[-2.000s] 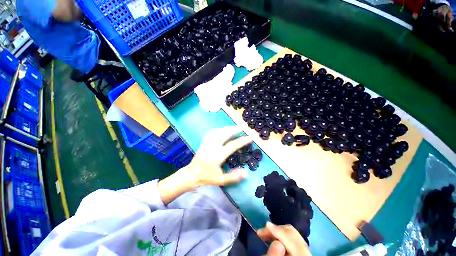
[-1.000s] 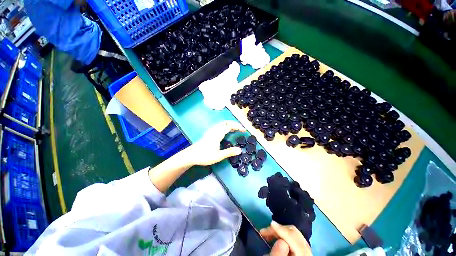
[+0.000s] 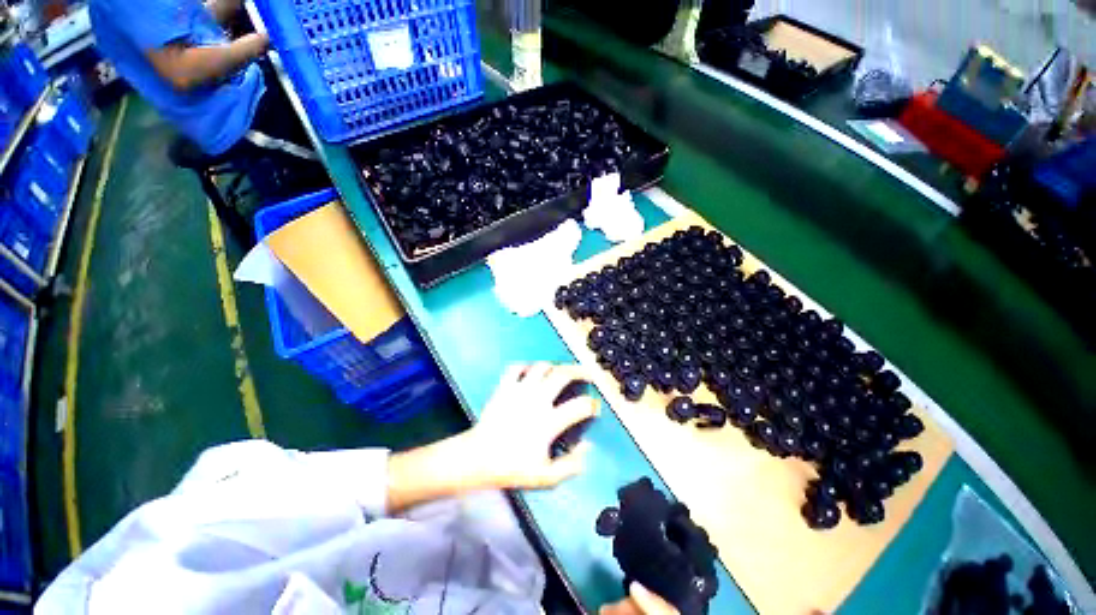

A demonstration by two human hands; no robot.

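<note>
My left hand (image 3: 523, 427) is cupped over the bench beside the cardboard, its fingers curled around dark knobs (image 3: 575, 423) that show between thumb and fingers; the rest of them is hidden. My right hand (image 3: 643, 602) is cut off by the bottom edge, at the near side of a pile of flat matt black discs (image 3: 659, 543); whether it holds anything is hidden. Many glossy black knobs (image 3: 733, 348) stand in crowded rows on the tan cardboard sheet (image 3: 751, 535), with two knobs at their near edge, slightly apart.
A black tray (image 3: 439, 267) full of loose knobs lies at the back left, with a blue crate (image 3: 391, 90) behind it. White tissues (image 3: 537, 270) lie between tray and cardboard. A plastic bag (image 3: 980, 529) with black discs is at right. A person in blue (image 3: 192, 60) sits at far left.
The view has tilted up. My left hand has closed in around the small knob group, which lay spread and visible one second ago. My right hand now shows less, lower in the picture.
</note>
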